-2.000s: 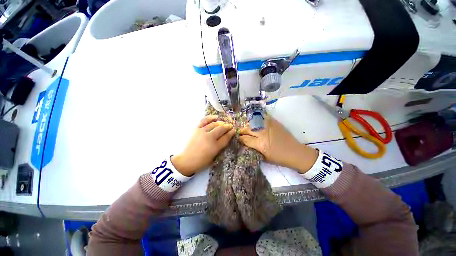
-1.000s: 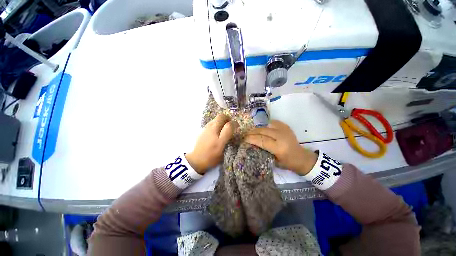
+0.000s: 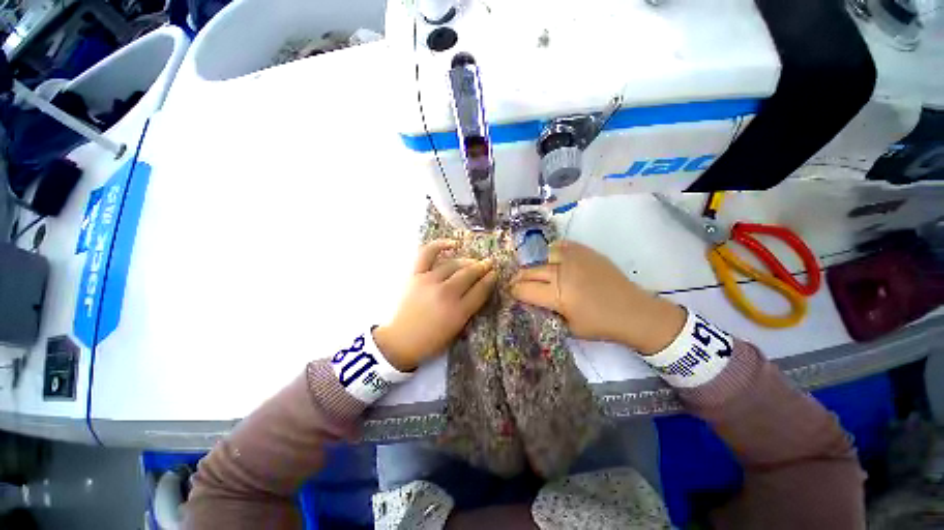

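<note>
A speckled brown-grey fabric piece [image 3: 507,373] runs from under the needle area of the white sewing machine [image 3: 600,62] down over the table's front edge. My left hand [image 3: 435,300] lies on its left part, fingers spread on the cloth just in front of the needle area. My right hand [image 3: 590,295] holds the cloth on the right, fingertips just below the small bluish-clear attachment [image 3: 532,245]. The fingertips of both hands are close together. The needle and presser foot are too small and covered to make out.
Scissors with red and yellow handles [image 3: 761,274] lie right of my right hand. A dark red block or tray [image 3: 885,290] is at the right table edge. The ruler-marked front edge [image 3: 642,402] runs below my wrists. An oval bin [image 3: 233,47] with fabric pieces is at the back left.
My left hand has flattened, its fingers now spread over the cloth where they were curled. The upper end of the cloth beside the needle area shows less to the left.
</note>
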